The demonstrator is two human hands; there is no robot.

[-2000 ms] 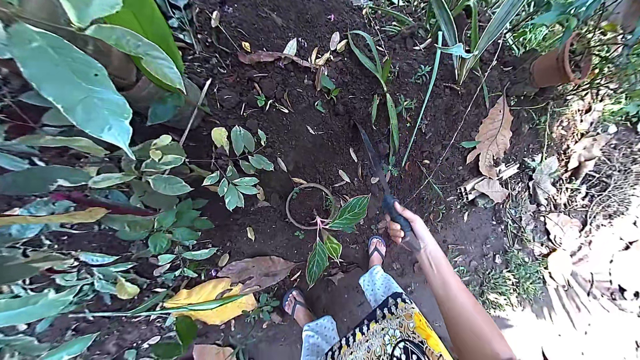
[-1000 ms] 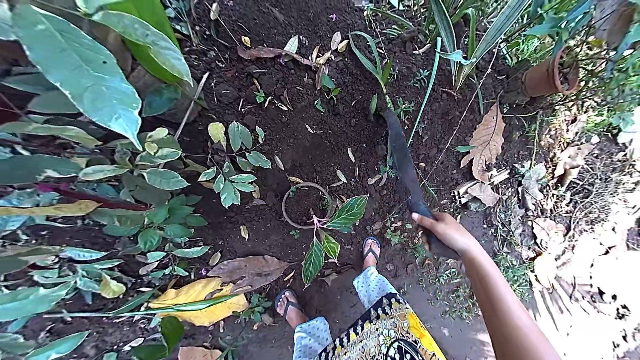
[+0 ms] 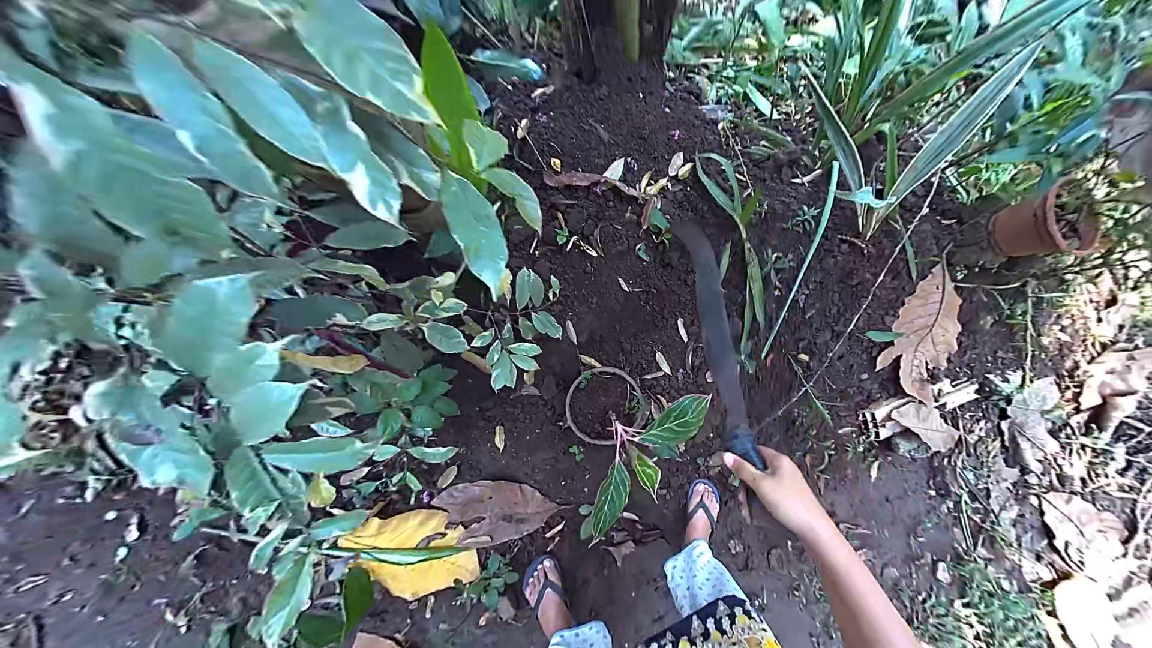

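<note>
My right hand (image 3: 776, 486) is shut on the dark handle of a machete (image 3: 715, 333) with a long, slightly curved blade. Its blurred tip reaches over the dark soil (image 3: 612, 306), beside a strappy green plant (image 3: 751, 252). Left of the handle, a round pot rim (image 3: 571, 405) lies level with the soil, and a small plant with green, pink-veined leaves (image 3: 677, 420) leans out over its lower right edge. Whether the blade touches the ground cannot be told. My left hand is out of the picture.
Broad-leaved plants (image 3: 360, 171) crowd the left side. A terracotta pot (image 3: 1026, 229) lies tilted at the right, above large dry leaves (image 3: 927, 328). A yellow leaf (image 3: 409, 553) and a brown leaf (image 3: 499, 511) lie near my sandaled feet (image 3: 545, 585). A trunk (image 3: 621, 36) stands at the top.
The machete has swung so that its tip, earlier at the right of the strappy plant's base, now points up and left of that plant. The view has shifted.
</note>
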